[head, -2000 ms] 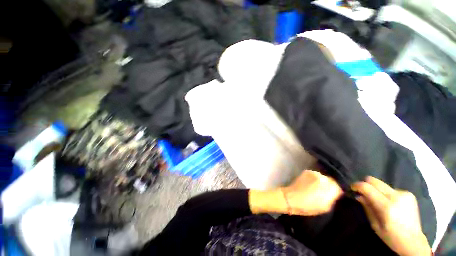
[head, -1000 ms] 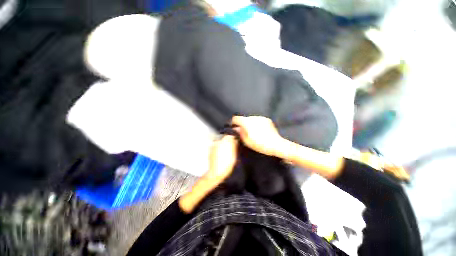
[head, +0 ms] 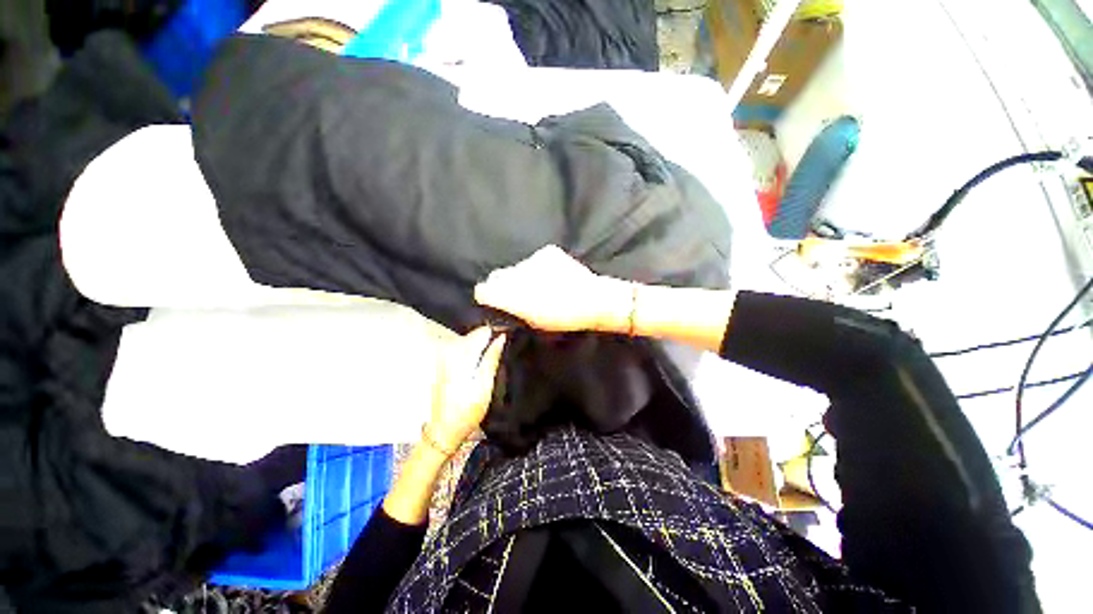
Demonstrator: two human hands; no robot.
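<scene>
A black garment lies across the white pressing board, with its near part hanging over the front edge against the checked skirt. My left hand holds the garment's near edge from the front. My right hand pinches the same edge just above and to the right, fingers bent over the cloth. The two hands nearly touch. The fingertips are partly hidden in the dark cloth.
The iron with its orange-brown handle rests at the right, near black hoses. A blue strip crosses a white shape at the far side. A blue crate stands below the board. Dark cloth is piled at the left.
The view has turned, so board and garment lie more crosswise and the iron now shows at right. Both hands stay on the garment's edge; the right now lies above the left.
</scene>
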